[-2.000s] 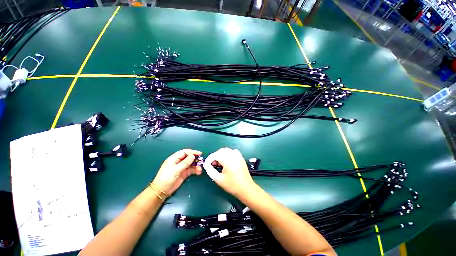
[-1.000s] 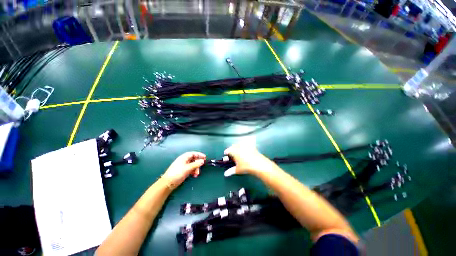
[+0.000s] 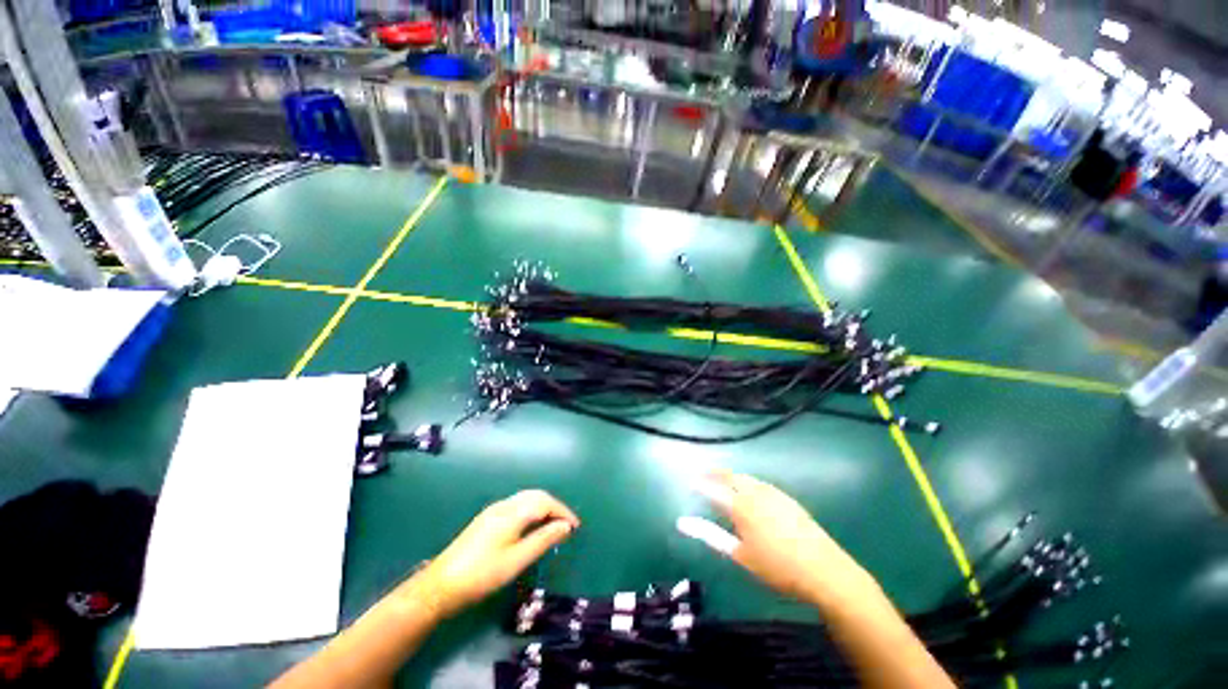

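Black wire harnesses (image 3: 808,649) lie at the near edge under my forearms, with white-labelled plug ends (image 3: 624,612) at their left. My left hand (image 3: 519,538) is just above these plug ends, fingers curled; nothing clear shows in it. My right hand (image 3: 754,528) is over the bench with its fingers apart and empty, with a white covering on a finger. Upper harness bundles (image 3: 673,370) lie across the bench beyond my hands, with splayed wire ends at their left. A white sheet (image 3: 256,518) lies at left beside black plug housings (image 3: 395,442).
The green bench (image 3: 445,498) has yellow tape lines. A white cord (image 3: 229,265) and a blue folder with papers (image 3: 135,347) lie at far left. Dark cloth (image 3: 67,565) is at lower left. A pale power strip (image 3: 1161,378) is at the right edge. More black cables are at upper left.
The hands have parted and no longer hold the harness between them. That harness now lies nearer me with the other bundles. The view has tilted up and shifted left.
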